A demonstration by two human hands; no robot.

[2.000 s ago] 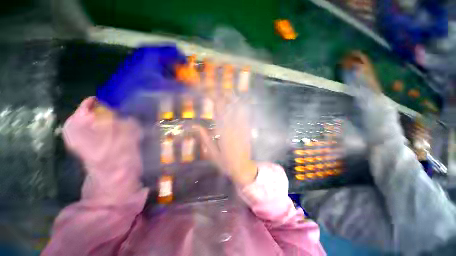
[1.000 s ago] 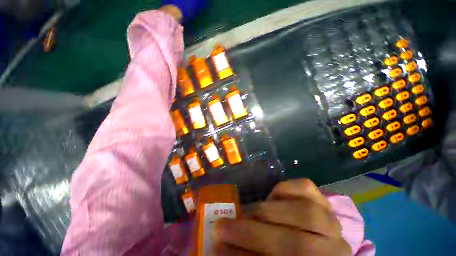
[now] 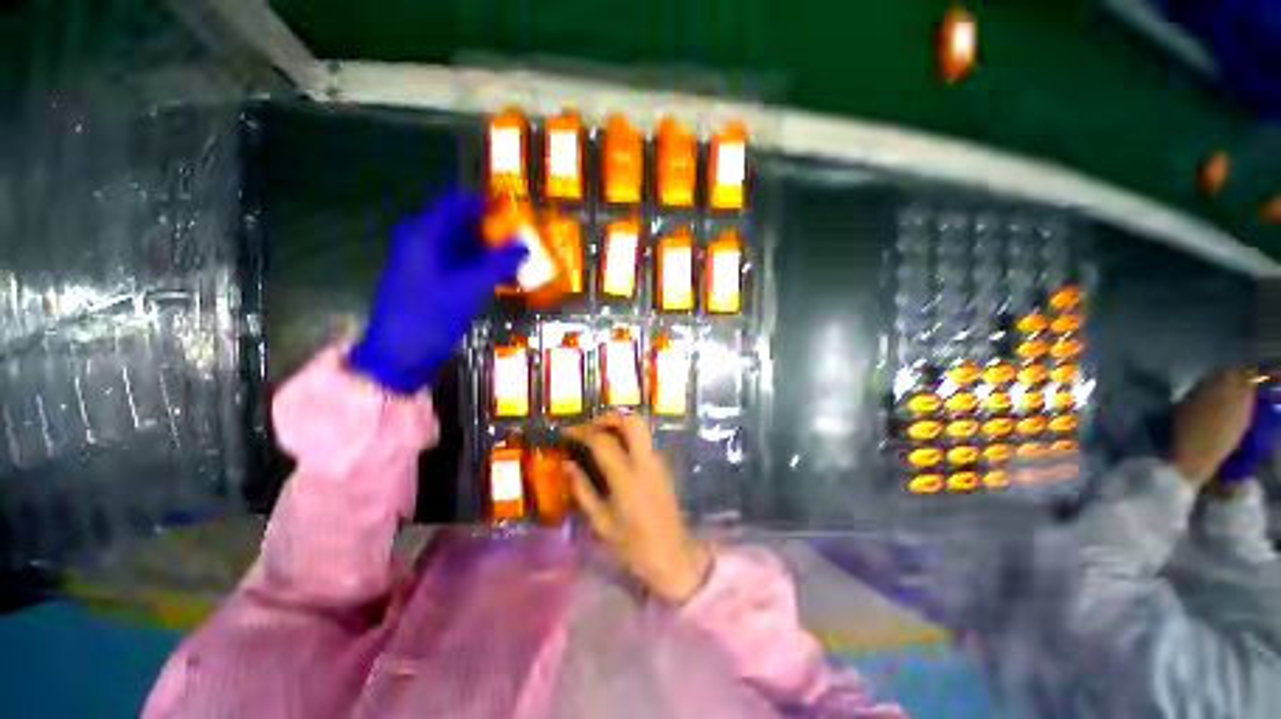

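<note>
Orange devices, many with white labels, lie in rows in a clear plastic tray (image 3: 731, 358). My left hand (image 3: 429, 288), in a blue-purple glove, holds an orange device (image 3: 533, 264) with a white label, tilted over the second row near the tray's left side. My right hand (image 3: 639, 513), bare, is at the front row with its fingertips at an orange device (image 3: 549, 485) there; blur hides whether it grips it. A labelled device (image 3: 507, 482) lies to the left of that one. The third row's right-end pocket holds no device.
A small-pocket tray (image 3: 983, 302) with upright orange pieces stands to the right. Shiny clear trays (image 3: 113, 351) lie at the left. The green conveyor (image 3: 815, 56) with loose devices (image 3: 958, 45) runs beyond the pale rail (image 3: 843, 141). A neighbour's hand (image 3: 1211, 429) and grey sleeves are at far right.
The view has turned and shifted. My right hand has moved from close to the camera, where it held a device, to the tray's front row. My left hand has come from the conveyor side to over the tray.
</note>
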